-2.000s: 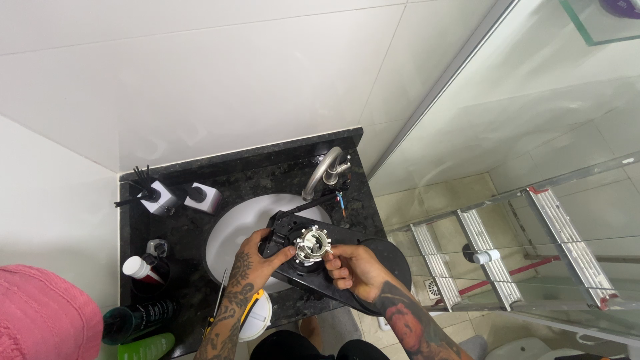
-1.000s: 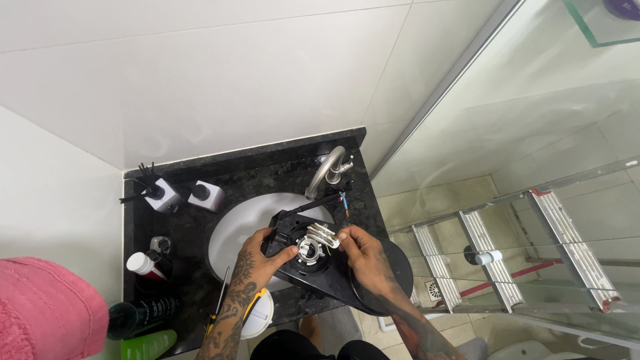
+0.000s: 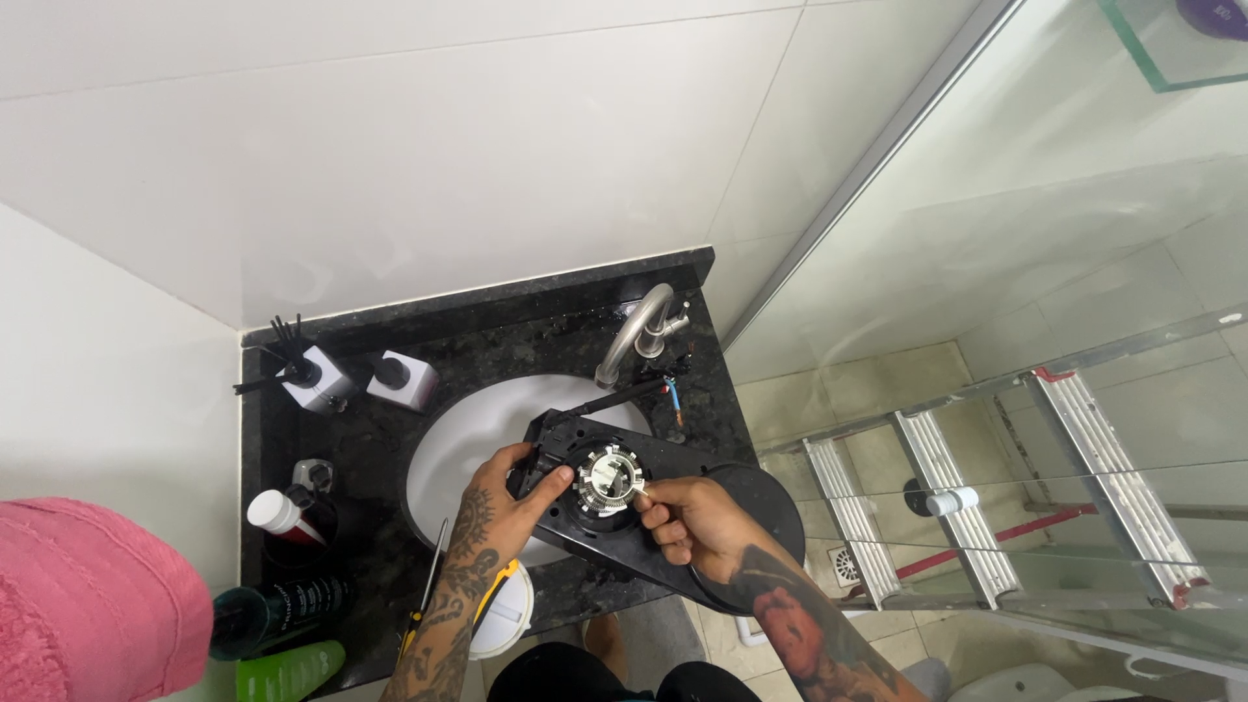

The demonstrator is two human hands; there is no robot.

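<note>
A black plastic housing (image 3: 575,522) with a round disc-like end lies across the front of the white oval basin (image 3: 458,439). My left hand (image 3: 512,497) grips its left end, the thumb beside a silvery toothed metal ring (image 3: 610,480) at the housing's round opening. My right hand (image 3: 687,517) pinches the ring's right edge between thumb and fingertips, its other fingers curled. A black cable (image 3: 614,398) runs from the housing toward the faucet, ending in bare-tipped wires, one of them blue (image 3: 673,395). How the ring is seated cannot be told.
A curved metal faucet (image 3: 634,331) stands behind the basin. On the black stone counter (image 3: 507,346) are a reed diffuser (image 3: 317,380), a pump dispenser (image 3: 405,380) and several bottles. A screwdriver (image 3: 414,619) and a white tub (image 3: 504,614) are near my left forearm. An aluminium ladder (image 3: 955,507) is at right.
The metal ring, tilted up on edge in my right fingers one second ago, now lies flatter over the housing's opening. My right hand has moved lower. My left hand keeps its hold.
</note>
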